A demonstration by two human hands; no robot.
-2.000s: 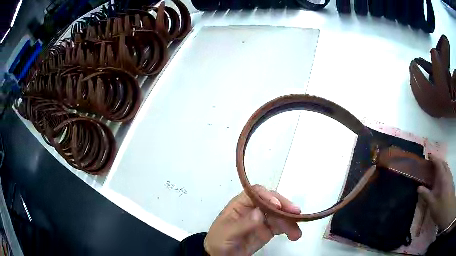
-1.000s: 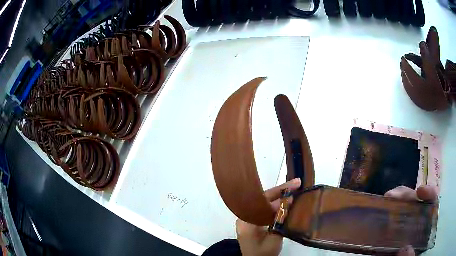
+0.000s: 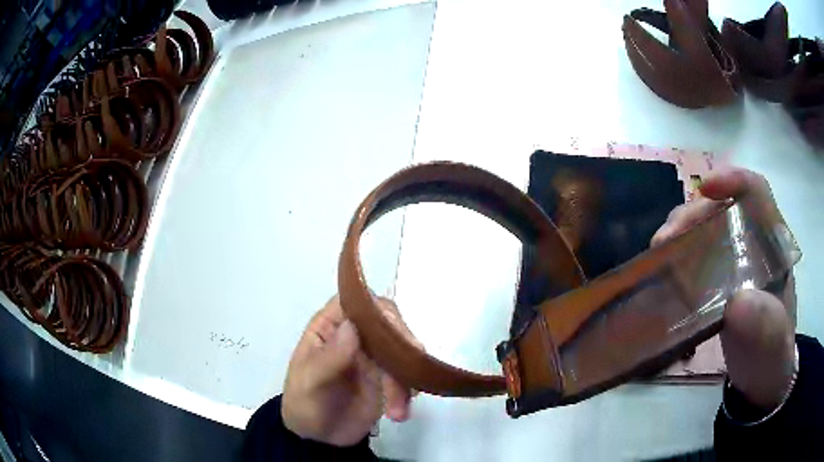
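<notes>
My left hand holds a brown curved leather strap by its lower left side. The strap forms a C with a dark lining along its inside. My right hand grips a clear roller box stained brown inside. The box is tilted, its narrow roller end at the strap's lower end. Whether the roller touches the edge is hard to tell. The black rest pad with a rusty-brown smear lies behind the box, on a pink-white printed sheet.
Rows of brown straps stand on edge at the left. A small group of brown straps is at the upper right. A large white board with faint handwriting lies left of centre. Part of a dark row shows at the far edge.
The strap has turned from edge-up to an open loop facing the camera. The roller box has tilted, its right end raised. The view has shifted right.
</notes>
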